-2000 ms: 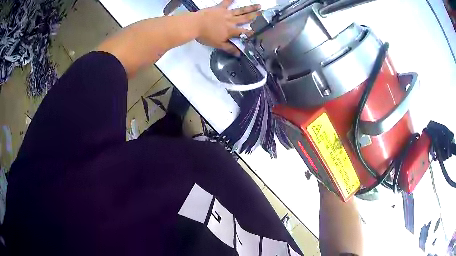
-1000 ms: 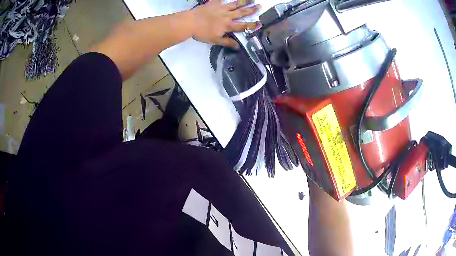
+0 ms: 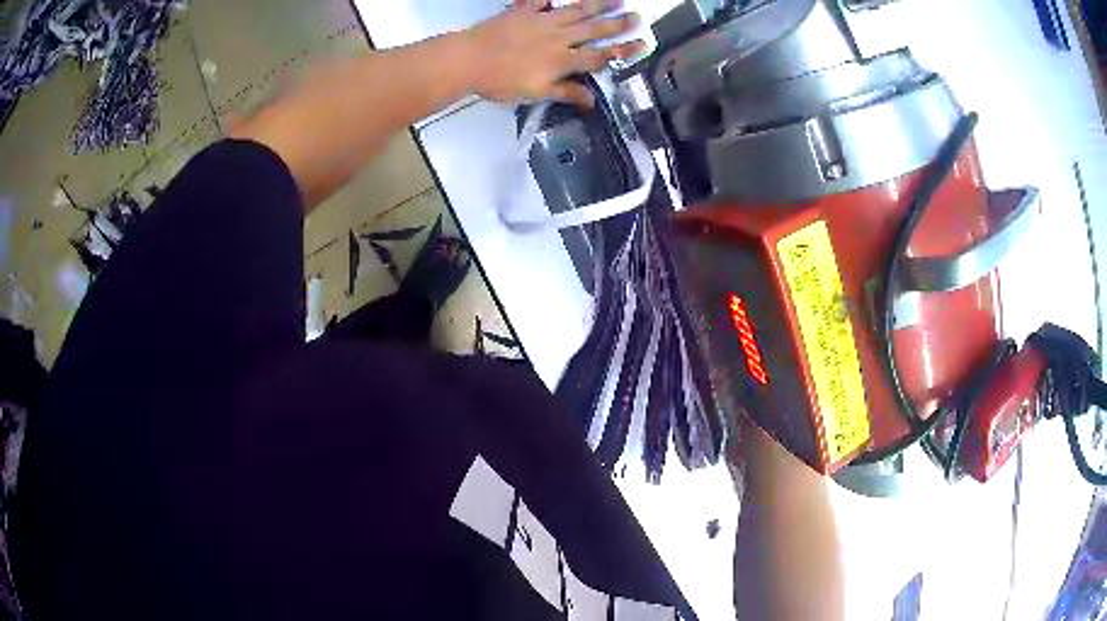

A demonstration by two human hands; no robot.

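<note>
The cutting machine (image 3: 868, 255), a silver and red motor with a yellow strip and red digits 4000, stands on the white table. My left hand (image 3: 552, 51) is flat beside its front metal stand, fingers spread. My right forearm reaches up behind the red housing, which hides my right hand. The grey base plate (image 3: 571, 176) shows below my left hand. Dark and white layered strips (image 3: 643, 352) fan out beside the motor toward the table's edge. A narrow white paper strip (image 3: 565, 218) curves across the plate.
A black cord (image 3: 904, 255) loops over the motor to a plug at the right. The white table (image 3: 486, 200) has a slanting near edge beside my body. Dark offcuts lie at its lower right. The tan floor (image 3: 231, 73) holds a stringy scrap pile and loose dark pieces.
The layered strips reach lower in the picture and more of their length shows. The motor sits slightly further right in view, and its digits are now readable. My left hand stays beside the stand.
</note>
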